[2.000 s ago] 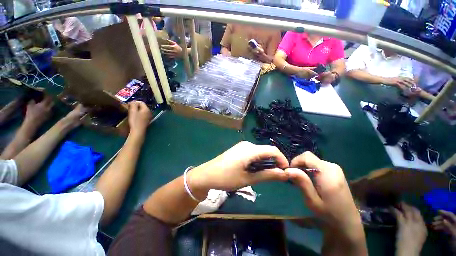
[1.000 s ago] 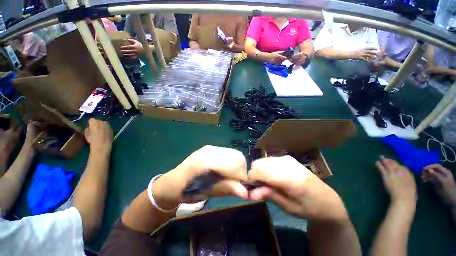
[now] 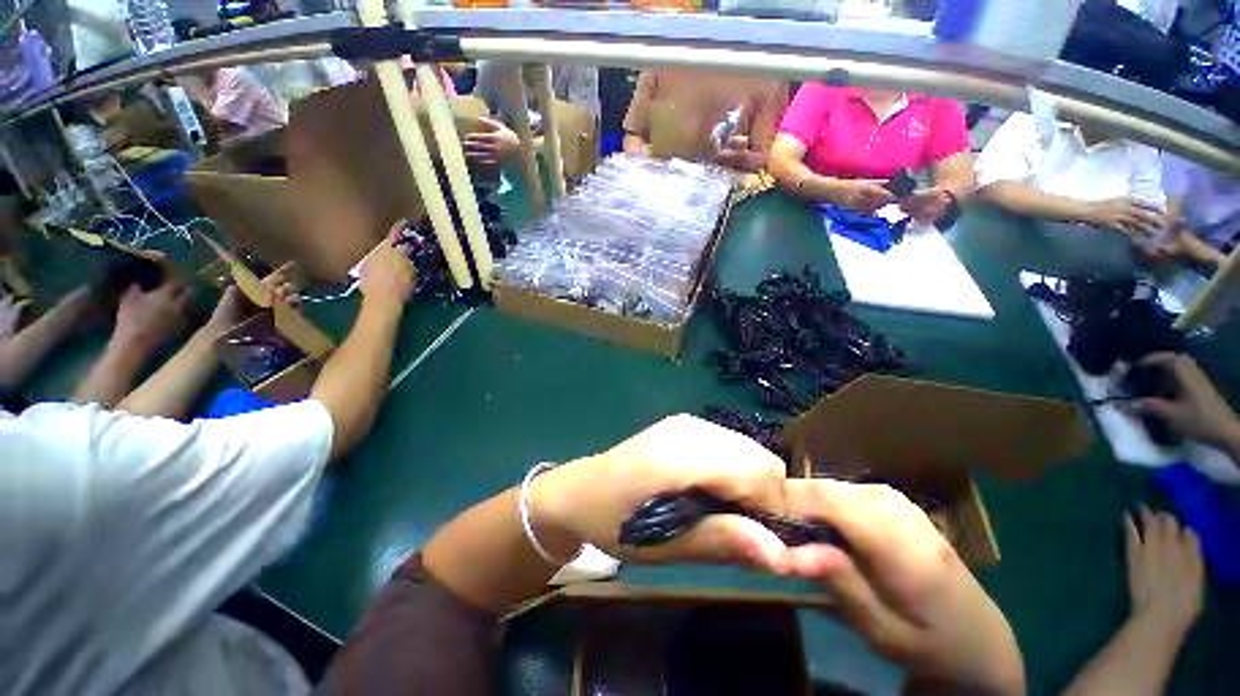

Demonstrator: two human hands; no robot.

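Observation:
My left hand is closed around one end of a folded black cable bundle, which sticks out past the fingers. My right hand grips the other end, and the two hands touch at the fingers. They are above an open brown cardboard box at the bottom centre. The inside of this box is dark and partly hidden by my hands and forearms. A pile of black cables lies behind my hands on the green table.
A second open brown box stands to the right of my hands. A large carton of clear plastic bags is behind, beside pale rack posts. A white sheet lies further back. A neighbour's arm reaches in at left.
The open box with its lid up has come in on the right. My hands stay together on the cable, which now shows more of its length. The left neighbour's hand has moved to the phone area.

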